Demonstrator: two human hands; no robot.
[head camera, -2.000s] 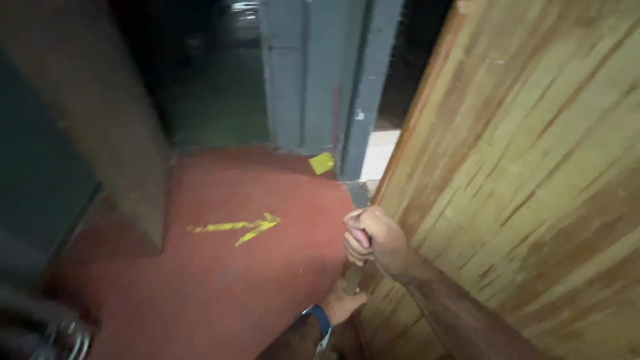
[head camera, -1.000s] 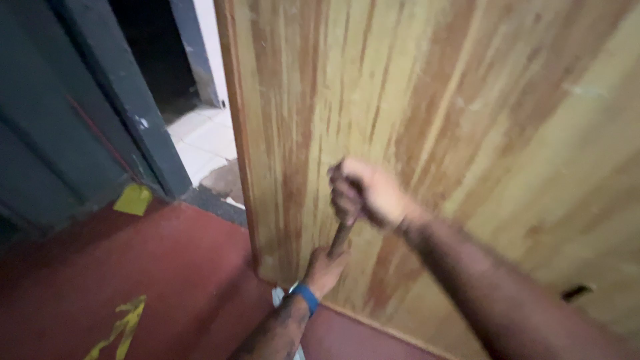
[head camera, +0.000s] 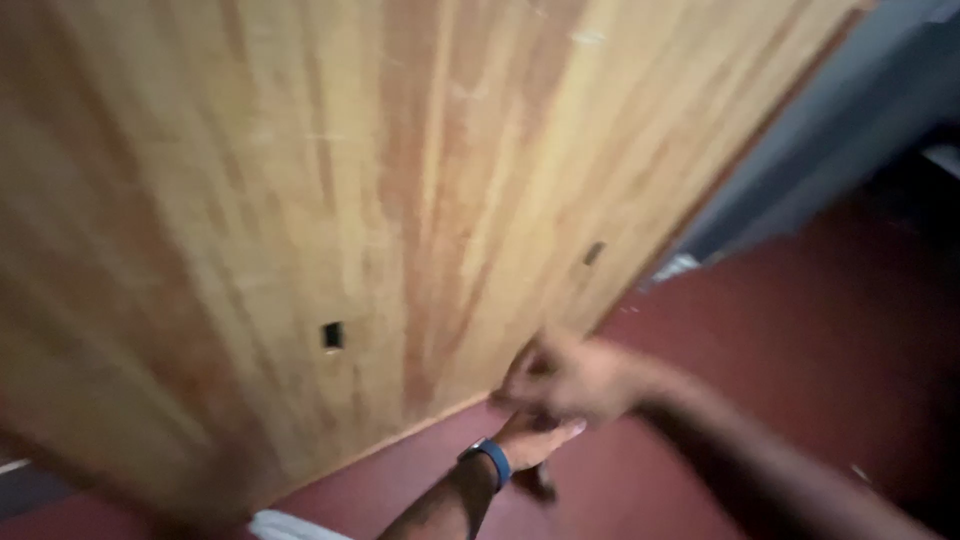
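Observation:
A large wooden panel with streaked yellow and brown grain fills the left and middle of the head view. Low by its bottom edge, my left hand, a blue band at its wrist, is closed round a dark brown bar-like object, whose end sticks out below the fingers. My right hand is just above it, blurred, its fingers curled at the upper part of the same object. What kind of object it is cannot be told. Two small slots mark the panel, a black one and a greyer one.
Red floor runs beneath and to the right of the panel. A blue-grey upright surface stands beyond the panel's right edge. Whitish material lies at its foot, and a white strip shows at the bottom left.
The view has swung strongly to the right along the panel. The doorway and the yellow floor markings seen earlier are out of view. Both hands stay close together on the bar-like object.

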